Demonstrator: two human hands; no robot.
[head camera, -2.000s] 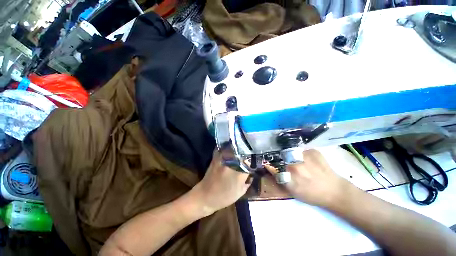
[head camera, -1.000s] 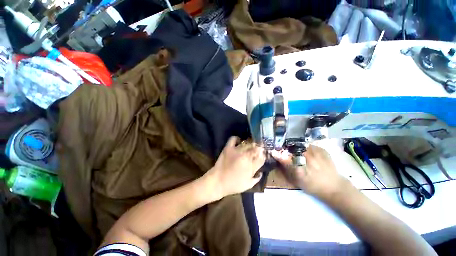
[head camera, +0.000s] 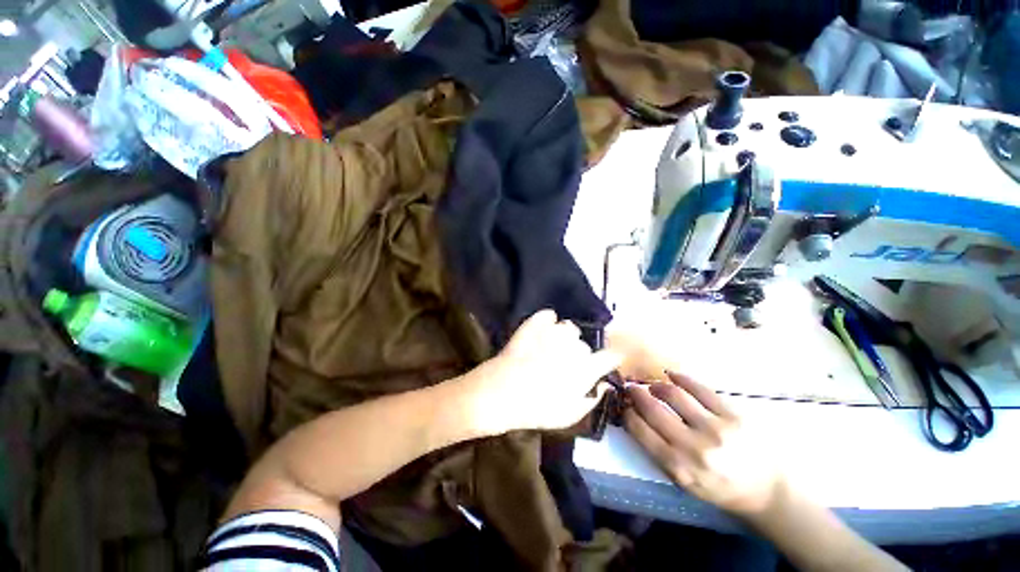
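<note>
A brown garment (head camera: 347, 279) with black panels (head camera: 509, 201) lies in folds left of the white sewing machine (head camera: 828, 168). My left hand (head camera: 548, 374) grips the garment's dark edge at the table's left part. My right hand (head camera: 693, 436) is beside it, its fingertips on the same small dark end of cloth; whether they pinch it is hard to tell. Both hands are in front of the needle area (head camera: 727, 291), and the cloth end is away from it. The underside of the held cloth is hidden.
Black scissors (head camera: 951, 391) and yellow-green snips (head camera: 861, 352) lie right on the white table (head camera: 783, 447). A small fan (head camera: 145, 251), green bottle (head camera: 117, 330) and plastic bags (head camera: 196, 112) are at left. Another brown piece (head camera: 671, 67) lies behind the machine.
Both hands have moved from under the needle area toward the table's front edge, bringing the cloth end along. The view has shifted, so the machine appears farther right.
</note>
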